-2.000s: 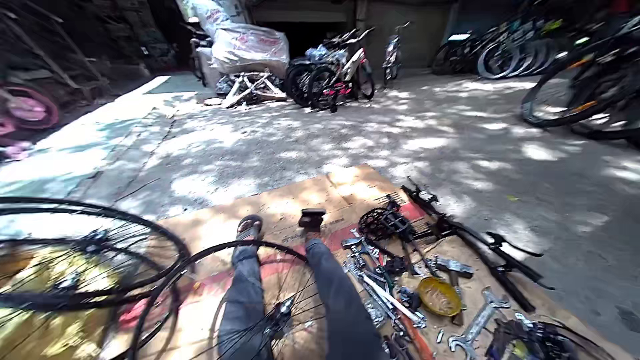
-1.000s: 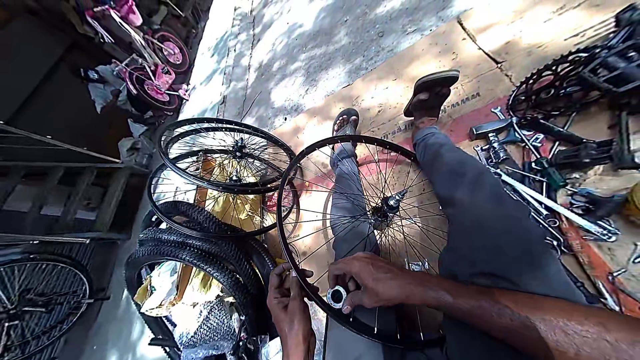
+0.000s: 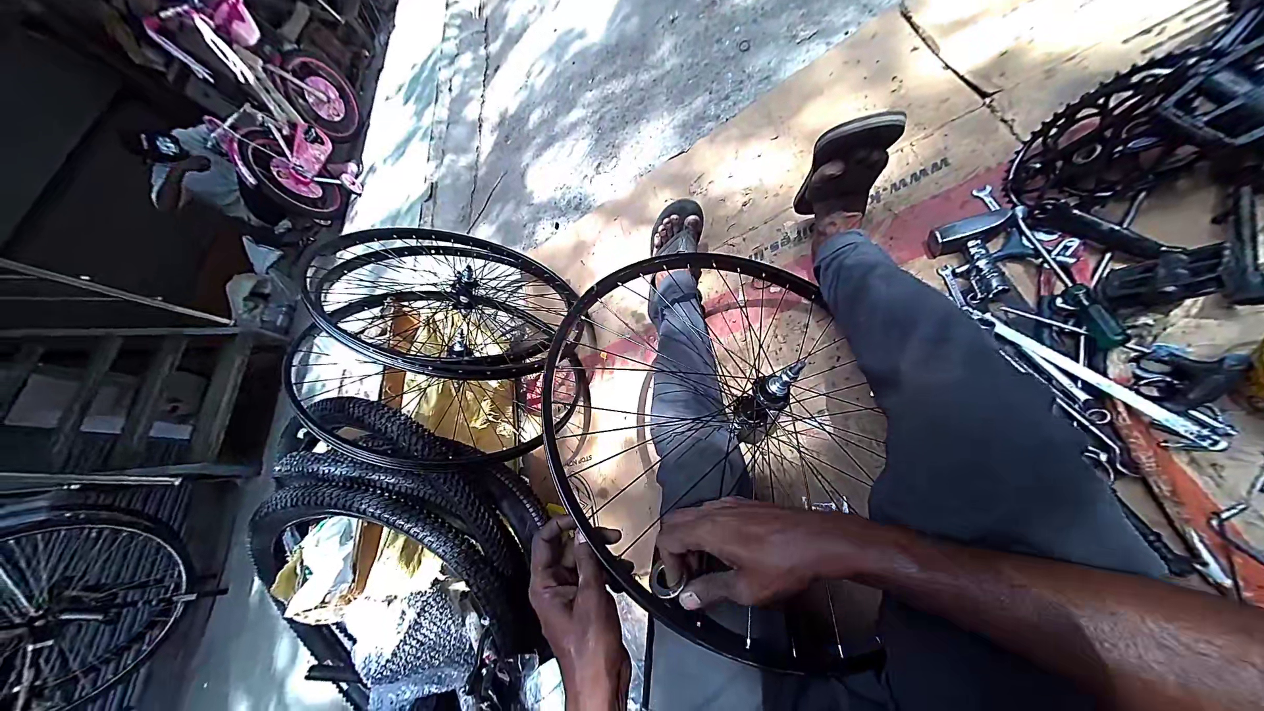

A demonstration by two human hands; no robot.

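Note:
A spoked bicycle wheel (image 3: 555, 425) with a black rim rests across my legs, its hub (image 3: 772, 391) between them. At the lower left of the rim, my left hand (image 3: 578, 583) pinches the rim between thumb and fingers. My right hand (image 3: 736, 553) is just inside the rim, its fingers closed on a small round metal tool (image 3: 665, 581), probably a spoke wrench, held close to the rim. What the tool touches is hidden by my fingers. Further left, more spoked wheels (image 3: 434, 367) are stacked over black knobby tires (image 3: 395, 494).
Flattened cardboard (image 3: 721, 212) lies under my legs. On the right are a hammer (image 3: 970, 231), wrenches and a crankset (image 3: 1076, 148). Pink children's bicycles (image 3: 296, 158) and a person (image 3: 193, 173) are at the upper left. A bicycle wheel (image 3: 89, 583) stands at the lower left.
Two seconds ago no hands showed in view; one second ago both were at the rim, the right with the round tool. The view has swung downward and left since the first frame.

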